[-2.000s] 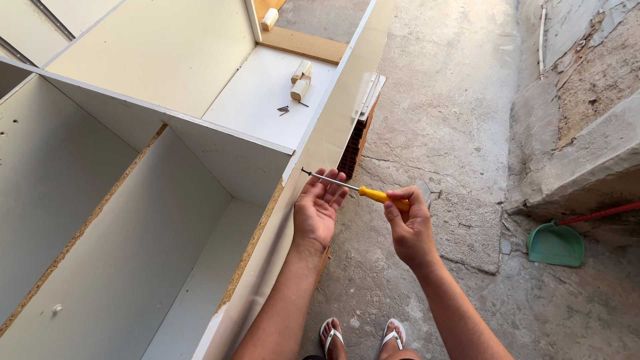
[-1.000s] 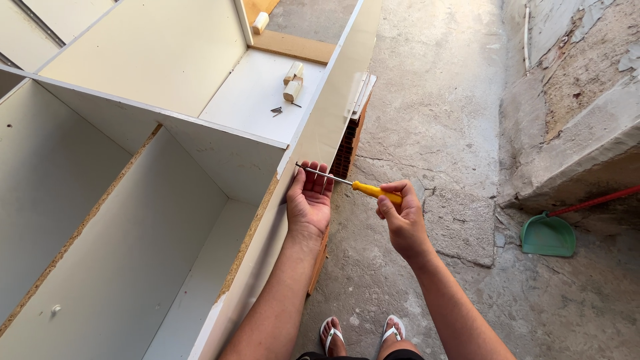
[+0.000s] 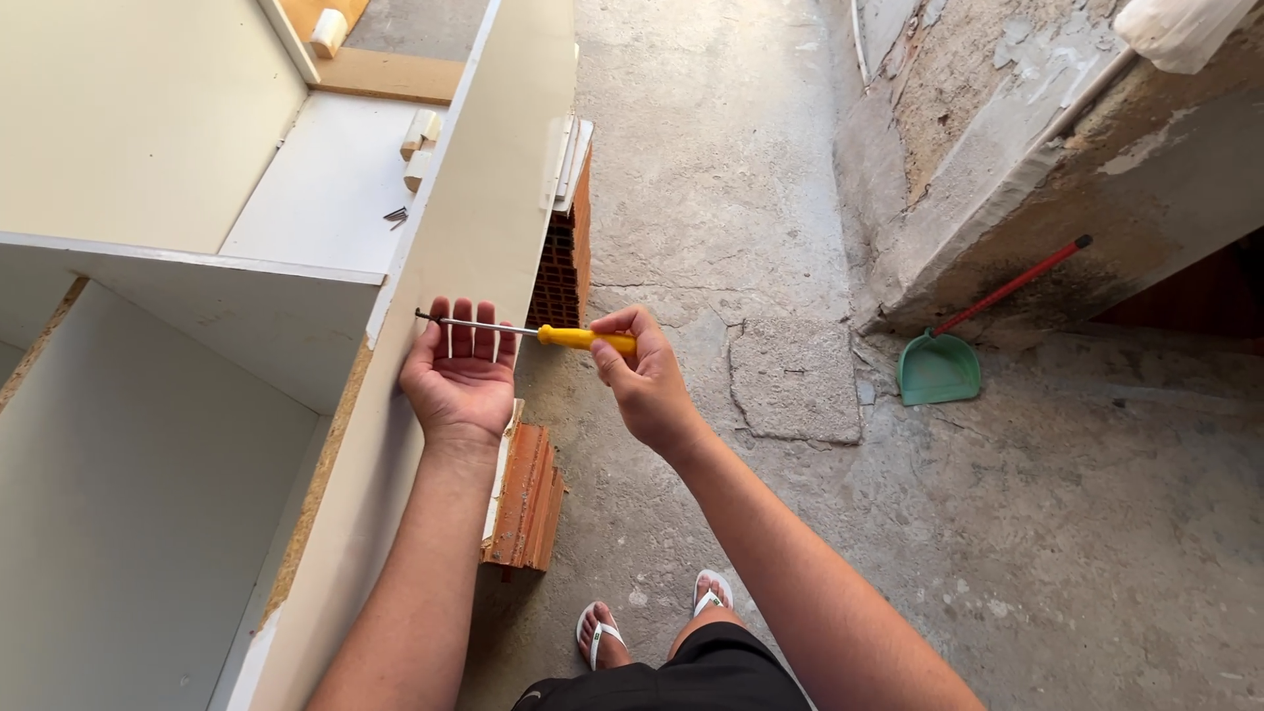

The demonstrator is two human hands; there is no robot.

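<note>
My right hand grips the yellow handle of a screwdriver, whose metal shaft points left. At its tip a dark screw lies in line with the shaft, its point at the outer side panel of a white cabinet. My left hand is palm up under the shaft, fingers spread; its thumb and index finger are near the screw, and whether they pinch it is not clear. Inside the cabinet, two pale wooden blocks and several loose screws lie on a white board.
Hollow clay bricks stand below the cabinet's side, with more bricks farther up. A green dustpan with a red handle rests on the concrete floor by a worn wall. My feet in white flip-flops are below my arms.
The screw tip, at first above my left hand and off the panel, has moved left to the panel. My left fingers have straightened since the first frame.
</note>
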